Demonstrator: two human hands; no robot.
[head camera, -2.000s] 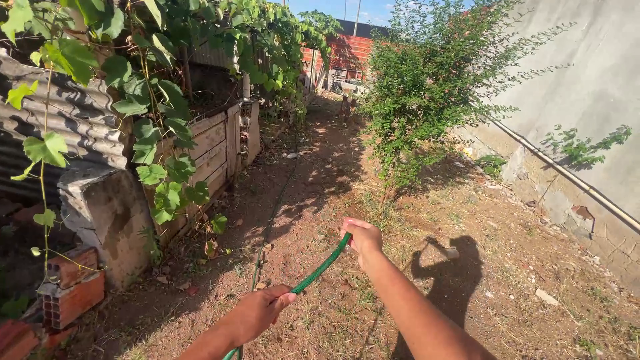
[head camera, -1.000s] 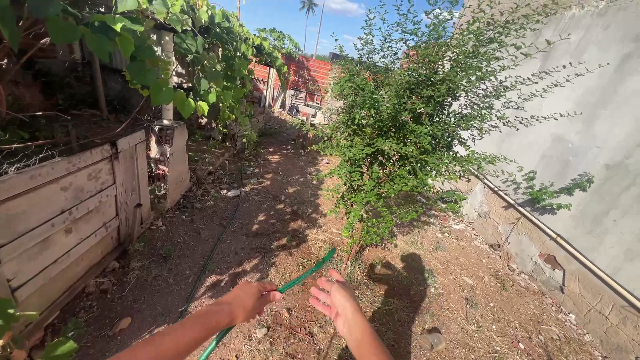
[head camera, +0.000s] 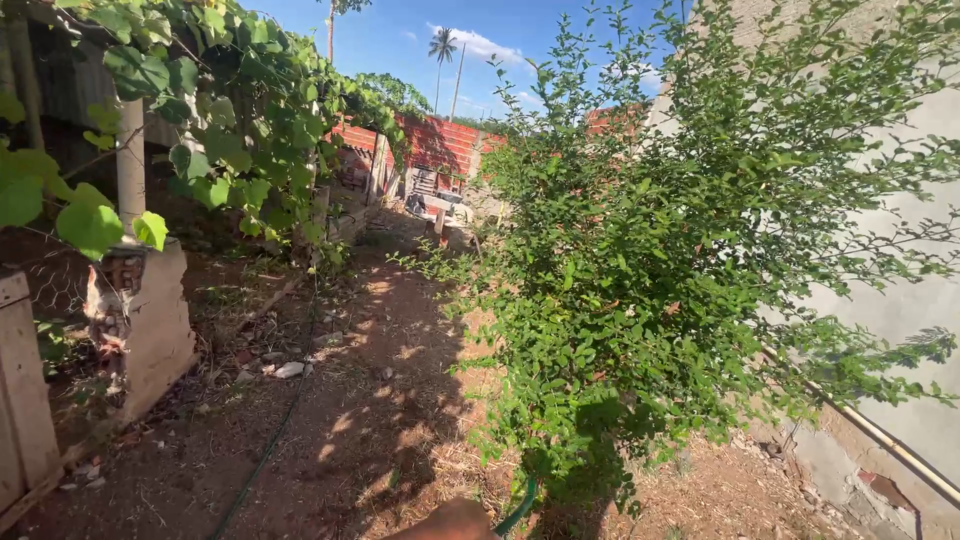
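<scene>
At the bottom edge my left hand (head camera: 457, 519) is partly in view, closed around a green garden hose (head camera: 517, 511). The hose curves up from the hand, and its upper end lies against the lower leaves of a leafy green shrub (head camera: 637, 300). Whether water comes out cannot be seen. My right hand is out of the frame.
A thin dark hose (head camera: 277, 442) runs along the dirt path. On the left stand wooden boards (head camera: 22, 397), a broken masonry pillar (head camera: 157, 322) and vines (head camera: 217, 142). A pipe (head camera: 877, 439) follows the plastered wall (head camera: 885, 322) on the right. A red brick wall (head camera: 439, 150) stands behind.
The right hand, on the hose two seconds ago and open beside it one second ago, has left the view. The shrub is nearer, and the hose end is now at its lower leaves.
</scene>
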